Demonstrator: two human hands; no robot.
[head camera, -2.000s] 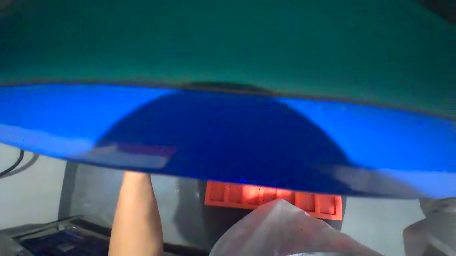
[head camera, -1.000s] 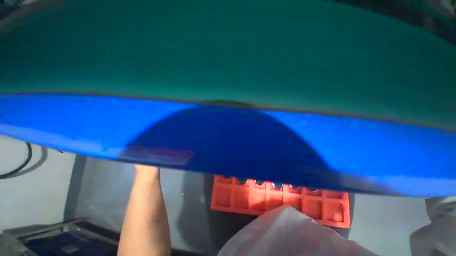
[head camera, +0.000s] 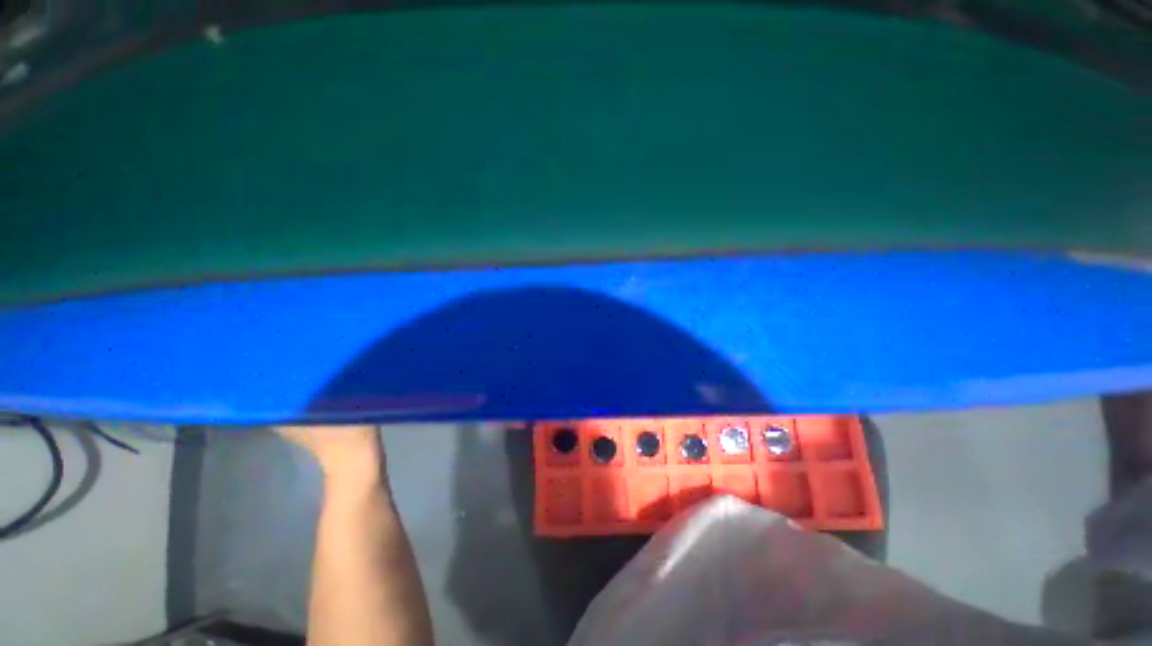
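Note:
The orange-red compartment tray (head camera: 667, 477) shows below the shelf edge, in front of the smock. Several round dark or shiny watch-like units (head camera: 648, 443) sit one per pocket in its upper visible row. That row's rightmost pocket and the lower row hold no units that I can see. My left forearm reaches up at the left of the tray. Only the base of my left hand (head camera: 339, 442) shows; its fingers are hidden behind the shelf edge, so its grip cannot be told. My right hand is not in view.
The glossy blue shelf edge (head camera: 872, 331) crosses the whole view under the green mat (head camera: 556, 145) and blocks what lies behind it. A black cable (head camera: 53, 473) curves at the left. The pale smock (head camera: 758, 587) covers the bottom centre. A dark-framed object (head camera: 215, 631) shows at the lower left.
More of the tray and its units now shows below the shelf edge. The base of my left hand has come into view. The shelf edge has shifted and changed tilt in the view.

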